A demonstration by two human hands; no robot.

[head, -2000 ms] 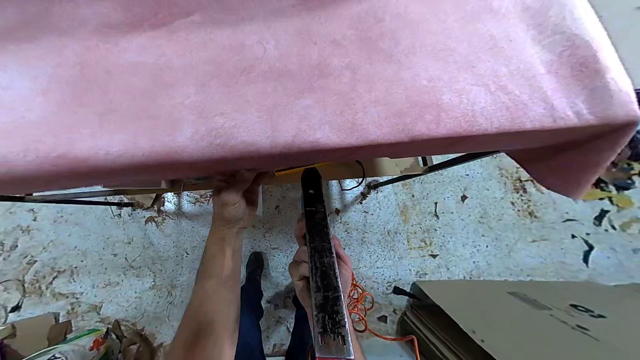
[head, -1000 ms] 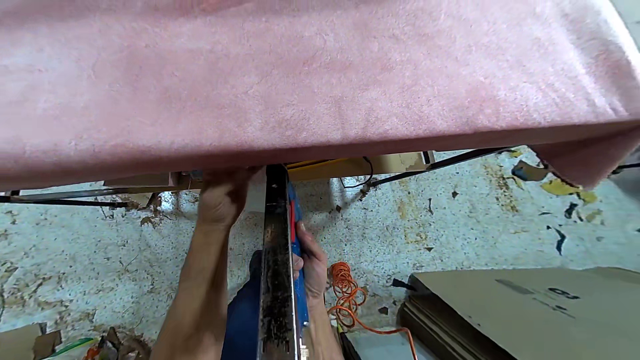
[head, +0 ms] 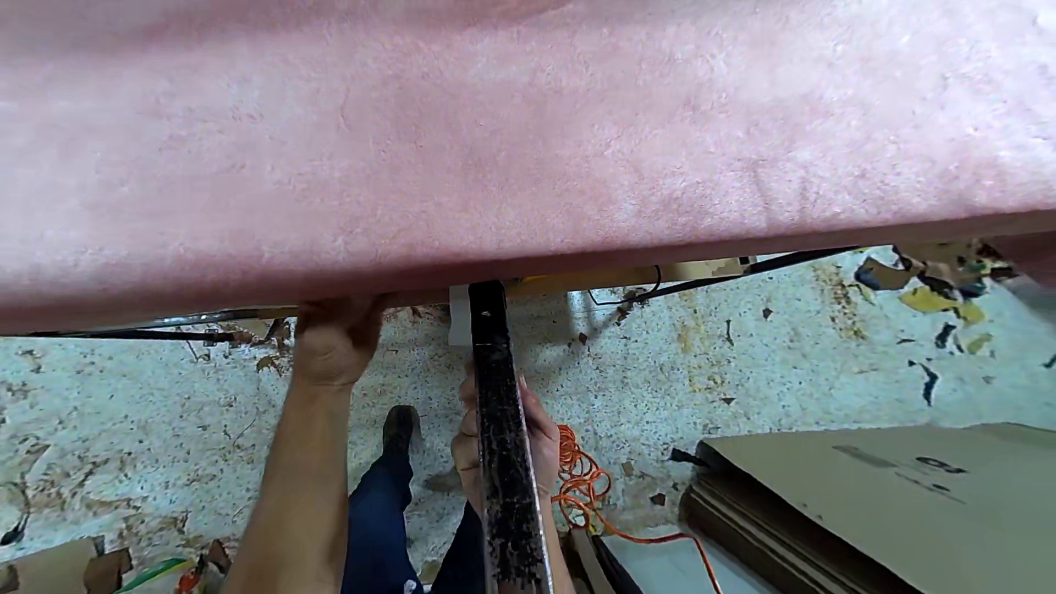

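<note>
Pink fabric (head: pixel 528 140) with a soft nap covers a wide flat surface across the upper view and folds over its near edge. My left hand (head: pixel 337 342) reaches up to that edge, its fingers hidden under the fabric. My right hand (head: pixel 507 437) is wrapped around a tool with a long, worn black top (head: pixel 505 412), probably a staple gun. The tool's front end meets the underside of the fabric edge, just right of my left hand. Its body is mostly hidden beneath the black top.
A stack of flattened cardboard (head: pixel 874 495) lies at lower right. Beside it an orange hose or cord (head: pixel 582 478) coils on the speckled floor (head: pixel 627 363). Scraps (head: pixel 932 297) lie at right, more cardboard pieces (head: pixel 58 569) at lower left. Dark metal bars (head: pixel 726 280) run under the edge.
The tool has turned from a tilt that showed its blue side, so its black top now faces me and hides much of my right hand. My left hand stays at the fabric edge.
</note>
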